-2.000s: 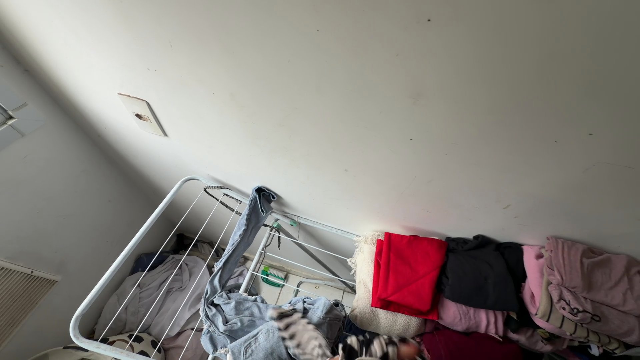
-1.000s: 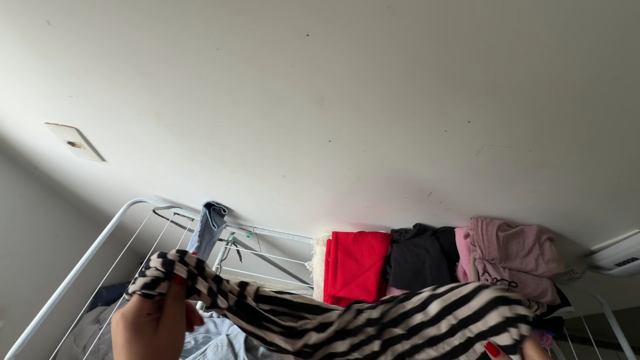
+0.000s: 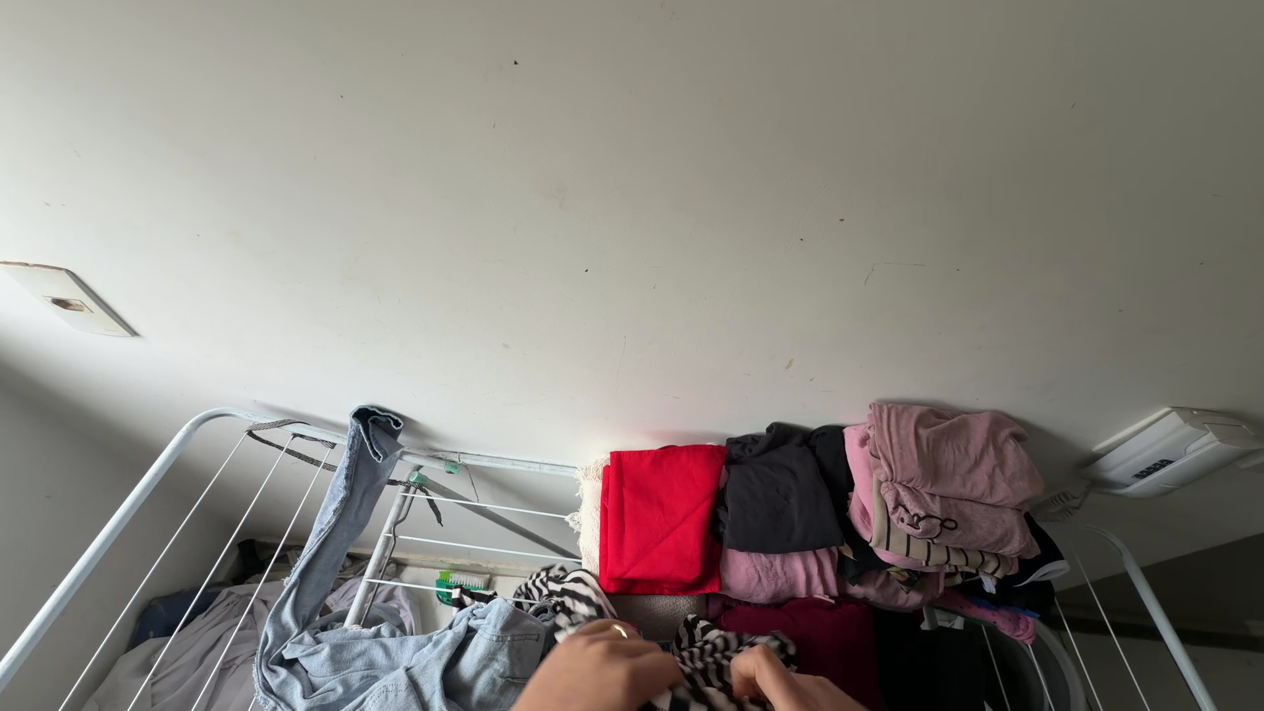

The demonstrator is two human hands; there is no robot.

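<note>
Both my hands are at the bottom edge of the head view, close together on a black-and-white striped cloth [image 3: 721, 647]. My left hand [image 3: 602, 667], with a ring on one finger, grips the cloth on its left part. My right hand [image 3: 790, 681] pinches it a little to the right. Part of the striped fabric bulges up behind my left hand. Light blue jeans [image 3: 415, 657] lie just left of my hands, one leg draped up over the rack's back rail. A folded red cloth [image 3: 662, 518] and a folded dark grey garment [image 3: 780, 494] are beyond my hands.
A white metal drying rack [image 3: 128, 523] stands against the wall. Folded pink clothes [image 3: 948, 474] are stacked at right, with a dark red cloth [image 3: 829, 642] lower down. A green brush [image 3: 459, 585] lies behind the jeans. A white wall intercom [image 3: 1170, 454] and wall plate [image 3: 69, 299] flank the rack.
One second ago the striped cloth was stretched wide between my hands. They have come together, and the cloth is now bunched lower down.
</note>
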